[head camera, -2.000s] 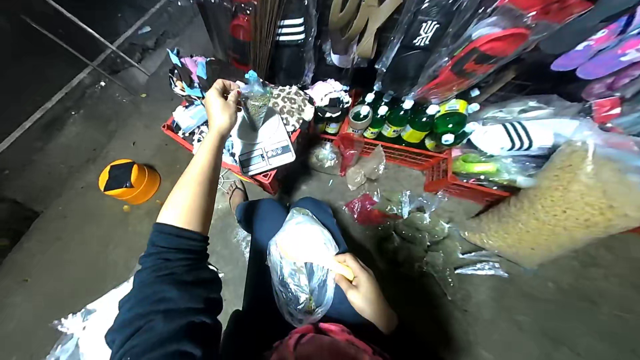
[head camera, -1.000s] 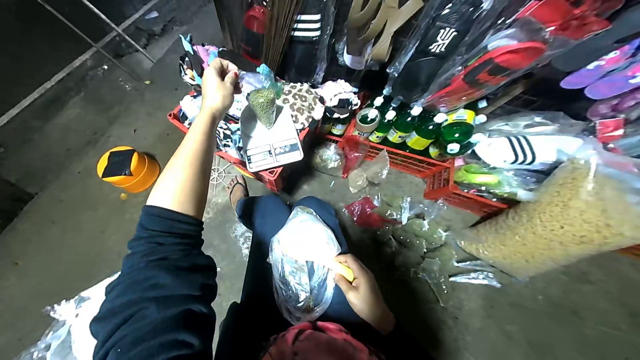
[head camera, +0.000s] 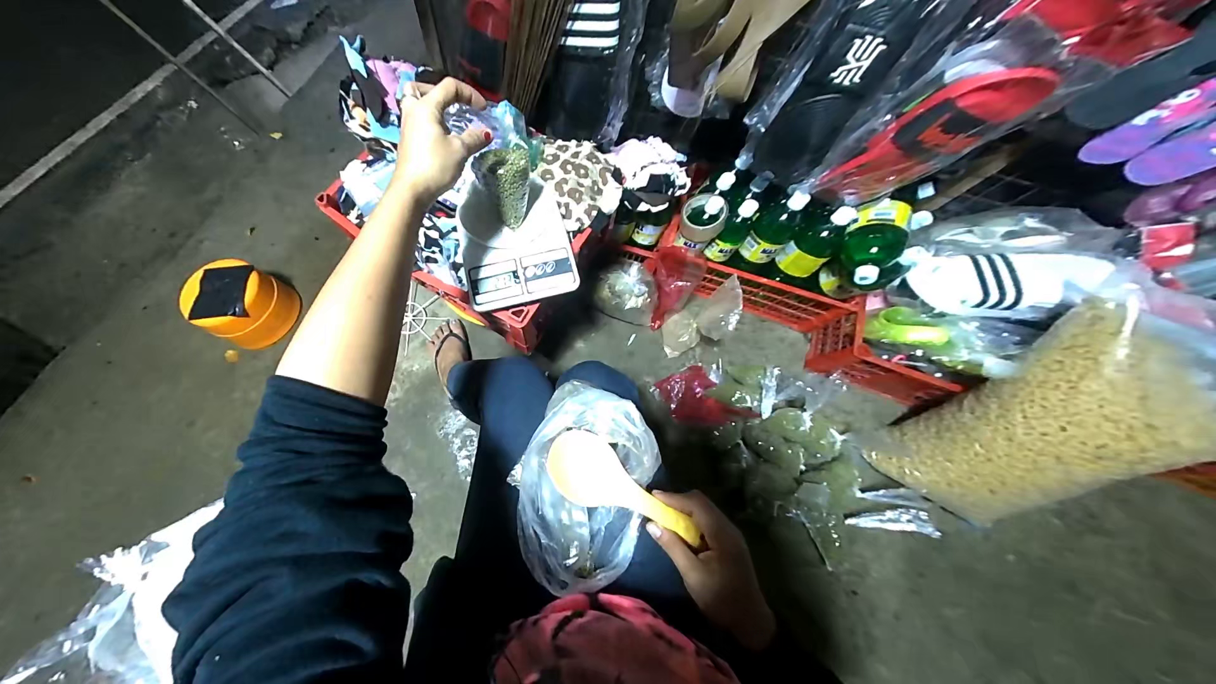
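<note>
My left hand [head camera: 437, 133] is raised at the upper left, gripping the top of a small clear plastic bag of green beans [head camera: 509, 186]. That bag rests on the pan of a white digital kitchen scale [head camera: 521, 266], whose display is lit. In my right hand [head camera: 712, 560] is the yellow handle of a pale plastic spoon [head camera: 589, 470]. Its bowl is over a large open clear plastic bag [head camera: 570, 551] lying in my lap; what this bag holds is hard to make out.
Red plastic crates [head camera: 760, 296] hold green bottles [head camera: 803, 249] and cloths. Filled small bags [head camera: 784, 442] lie on the floor at right, near a big sack of tan pellets [head camera: 1064, 408]. An orange container [head camera: 242, 304] stands at left. Packaged slippers hang behind.
My right hand has brought the spoon up into plain view over the lap bag; before, only part of its yellow handle showed. My left hand stays at the small bag over the scale.
</note>
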